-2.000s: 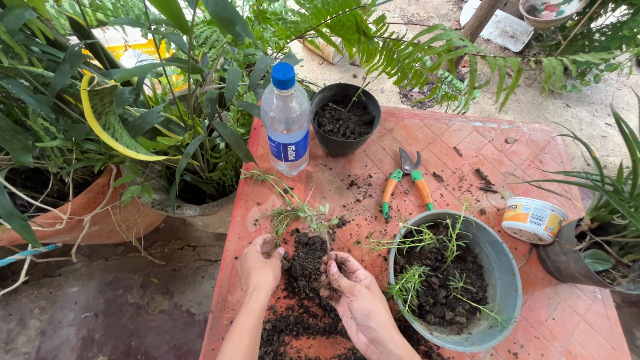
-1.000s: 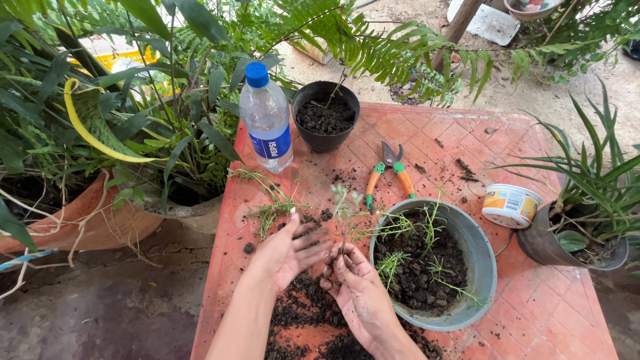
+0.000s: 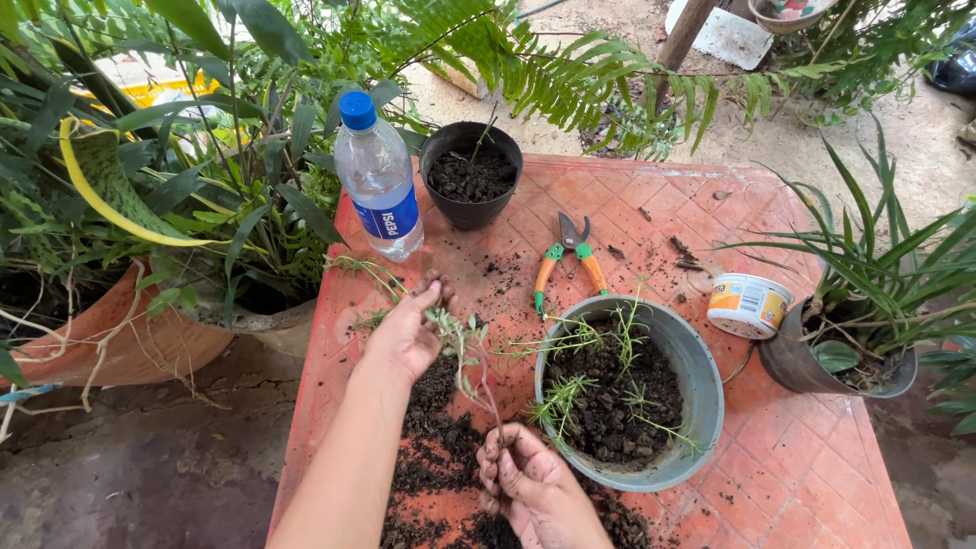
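Observation:
My right hand (image 3: 534, 484) pinches the lower stem of a small leafy plant cutting (image 3: 474, 362), whose reddish stems rise to pale green leaves. Beside those leaves is my left hand (image 3: 412, 328), fingers soiled and partly curled; whether it grips anything is unclear. Behind it, green sprigs (image 3: 370, 268) lie near the table's left edge. Loose dark soil (image 3: 438, 450) is spread under and between my hands. To the right stands a grey round pot (image 3: 705, 396) with soil and several thin green sprigs. Pruning shears (image 3: 568, 259) with orange and green handles lie behind that pot, blades parted.
A blue-capped Pepsi bottle (image 3: 381, 183) and a black pot of soil (image 3: 473, 179) stand at the back left of the red table (image 3: 808, 473). A white plastic tub (image 3: 749, 305) lies tilted near a potted long-leaved plant (image 3: 839, 358) at right. Large potted plants crowd the left side.
The soil clump between my hands two seconds ago is no longer there. My left hand has moved away from my right hand, toward the bottle. The cutting's stem now shows plainly in my right hand.

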